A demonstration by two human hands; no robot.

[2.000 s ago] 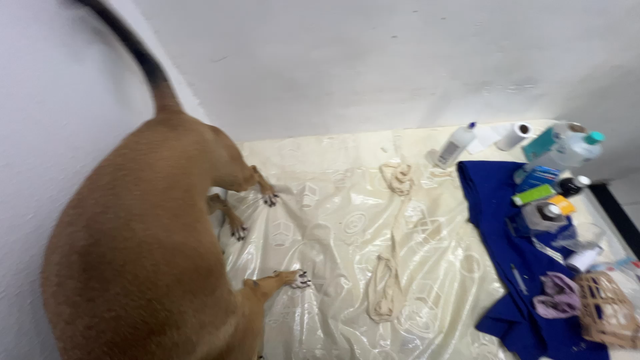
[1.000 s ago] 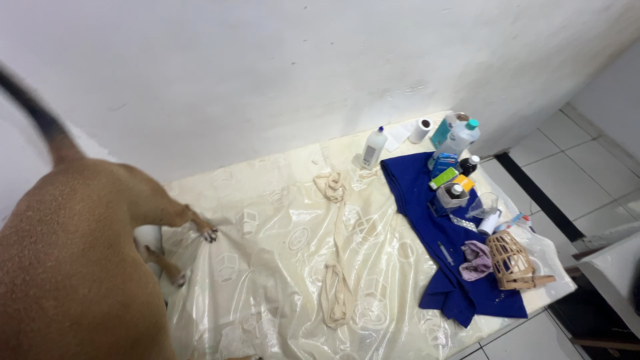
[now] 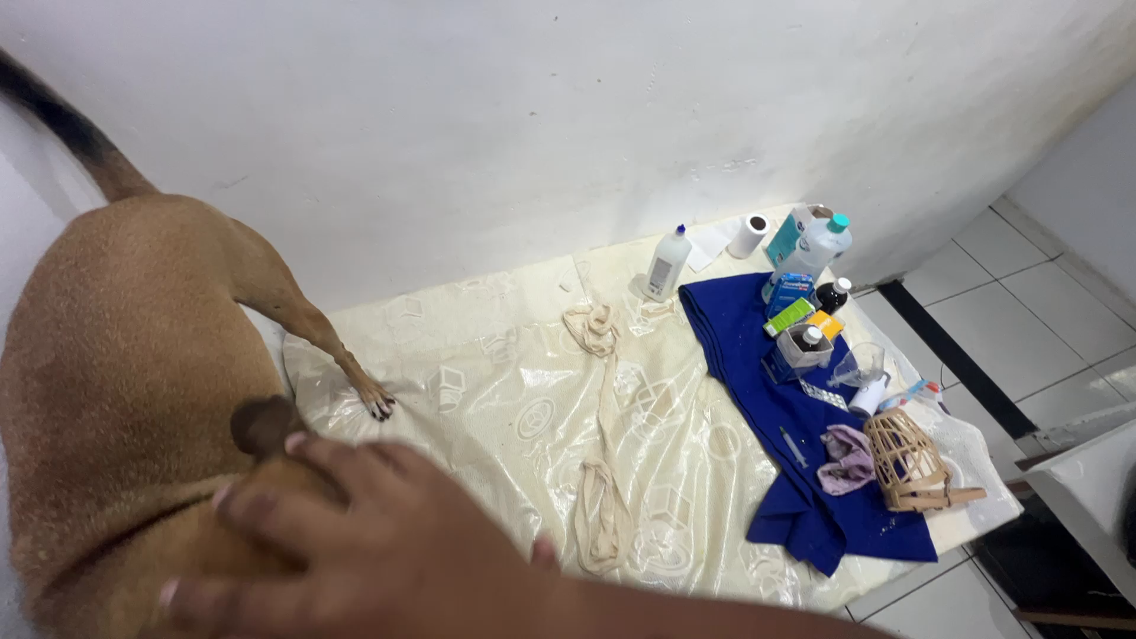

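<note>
A brown short-haired dog (image 3: 133, 355) with a dark tail stands at the left, on a cream plastic table cover (image 3: 532, 417). My right hand (image 3: 382, 524) comes in from the lower right with its fingers spread over the dog's head or neck, beside a dark ear; it is blurred and holds nothing. One paw of the dog rests on the cover just above the hand. A length of cream cloth strip (image 3: 606, 399) lies loosely bunched on the cover, right of the hand. My left hand is out of view.
On a blue cloth (image 3: 737, 355) at the right lie medicine boxes (image 3: 788, 315), bottles, a syringe (image 3: 793, 446), a purple cloth (image 3: 846, 459) and a basket muzzle (image 3: 910, 461). Behind stand a white bottle (image 3: 666, 264) and a white roll (image 3: 748, 236). A white wall (image 3: 497, 133) runs along the back.
My right hand has come into view and onto the dog, whose head end now shows at the lower left. The view has shifted to the right since the first frame.
</note>
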